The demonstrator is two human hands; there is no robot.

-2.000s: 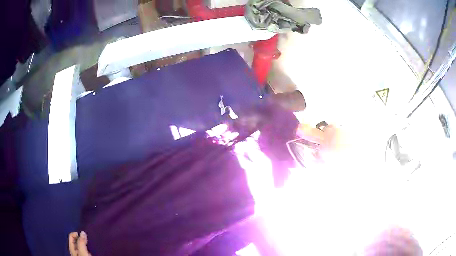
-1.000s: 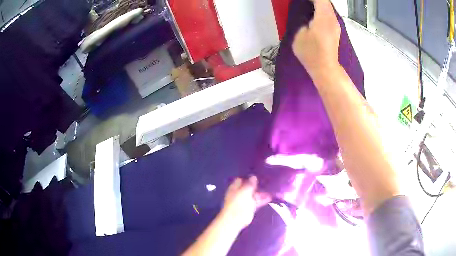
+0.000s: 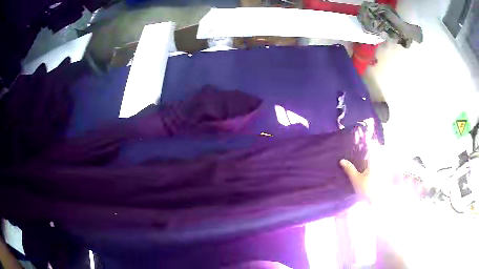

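Observation:
A dark purple garment lies stretched from left to right over the blue-violet table cover. A folded part of the purple cloth, with an opening, lies behind its long front part. My right hand is at the garment's right end with a digit on the cloth; glare hides the rest, so its grip cannot be told. A sliver of skin, likely my left forearm, shows at the lower left edge; my left hand is not visible. No iron can be made out.
Two white strips lie at the table's far side, one across and one pointing toward me. A grey-green rag is over red pipes at the upper right. Dark cloth hangs at the left. Cables and a warning sticker are at the right.
The cloth my right hand held raised now lies lengthwise on the table. My right hand has come down to its right end. My left hand has left the view. The camera view has shifted.

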